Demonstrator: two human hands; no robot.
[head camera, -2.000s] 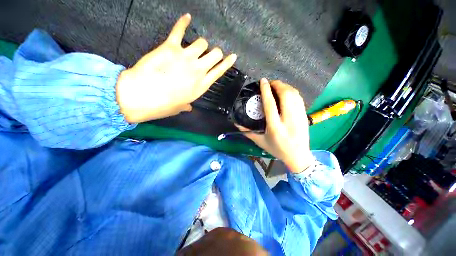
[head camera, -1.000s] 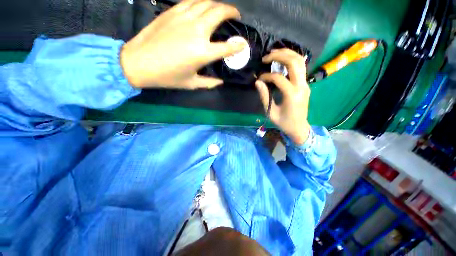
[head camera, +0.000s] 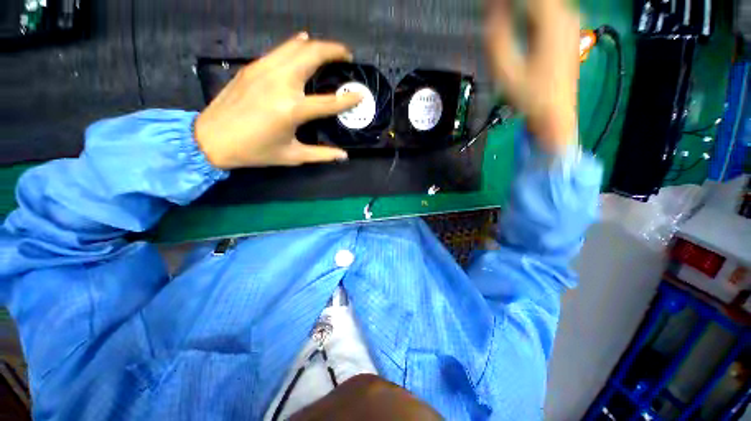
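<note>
Two black cooling fans with round white labels sit side by side in a long black tray on the dark mat. My left hand (head camera: 263, 111) spans the left fan (head camera: 356, 105), one fingertip on its label and the thumb at its lower edge. The right fan (head camera: 425, 109) is beside a small green circuit board (head camera: 464, 107). Two white lead connectors hang towards the bench's front edge. My right hand (head camera: 539, 70) is blurred, over the electric screwdriver, whose orange handle (head camera: 586, 44) shows beyond it and whose bit points down-left. Whether it grips the screwdriver cannot be told.
Long black modules (head camera: 655, 111) lie at the right bench end, with loose leads beside them. A black cord curves over the green surface (head camera: 613, 152). A clear plastic bag (head camera: 659, 210) and a blue rack stand at the right. A dark part lies top left.
My right hand has left the right fan and moved right and up to the screwdriver. My left hand stays at the left fan. The view has shifted, showing more of the tray.
</note>
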